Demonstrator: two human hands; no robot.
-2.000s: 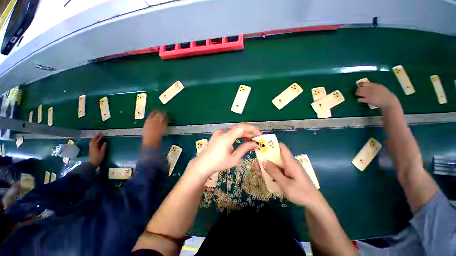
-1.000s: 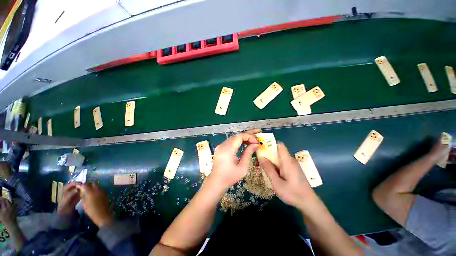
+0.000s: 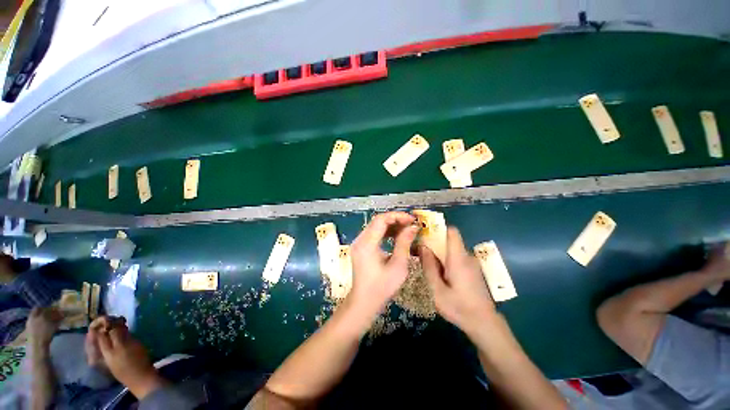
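A pale gold phone back cover point(image 3: 435, 235) is held up in front of me, above the worktop. My right hand point(image 3: 462, 280) grips its lower part, with the thumb on its face. My left hand point(image 3: 384, 260) has thumb and fingertips pinched at the yellower camera area at the cover's top left; a tiny part between them is too small to make out. A heap of tiny gold-tan lens rings point(image 3: 416, 296) lies on the green worktop just below and between my hands. Other covers lie beside my hands, to the left point(image 3: 340, 272) and to the right point(image 3: 495, 271).
A grey divider rail point(image 3: 320, 205) runs across beyond my hands. Past it, spaced covers lie on the green conveyor belt point(image 3: 264, 172), with a red compartment tray point(image 3: 320, 78) on the far side. Loose bits scatter left. People's hands and arms are at far left and far right.
The covers on the belt have shifted left. The left neighbour's hands have drawn back from the rail, and the right neighbour's arm has left the belt. My hands still hold the cover up.
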